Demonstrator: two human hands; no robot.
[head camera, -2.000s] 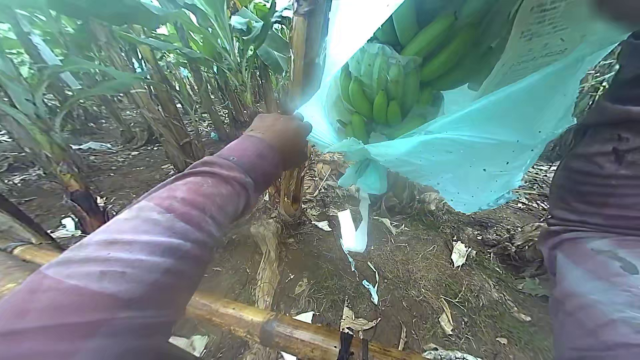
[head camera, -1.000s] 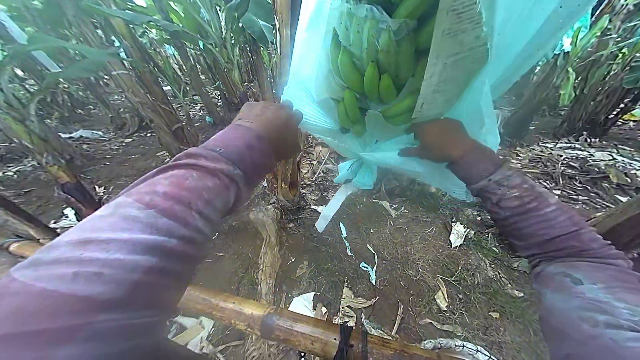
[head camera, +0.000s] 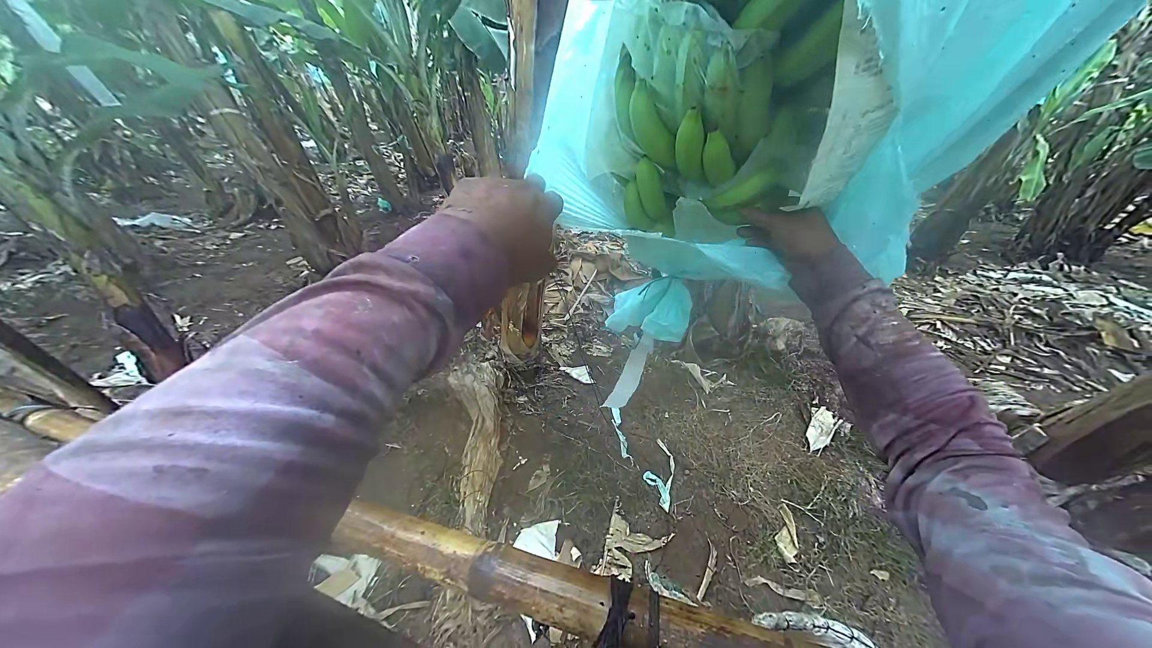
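A bunch of green bananas (head camera: 688, 135) hangs at the top centre inside an open blue plastic bag (head camera: 927, 126). My left hand (head camera: 513, 220) is closed on the bag's left edge. My right hand (head camera: 792, 232) reaches inside the bag at the lowest bananas, its fingertips beneath them; whether it grips anything is unclear. A sheet of pale paper (head camera: 855, 112) stands between the bananas and the right side of the bag. Below the bunch, the bag's bottom is gathered in a knot (head camera: 657, 308), with a pale strip (head camera: 630, 371) dangling from it.
A bamboo pole (head camera: 540, 580) crosses low in front of me. A banana stem (head camera: 524, 90) rises behind my left hand, and more plants (head camera: 261, 153) stand at the left. Dry leaves (head camera: 1053, 315) and plastic scraps (head camera: 661, 481) litter the soil. A piece of wood (head camera: 1098, 432) lies at right.
My right hand, low beside the bag a second ago, is now inside it under the lowest bananas. My left hand has kept hold of the bag's edge.
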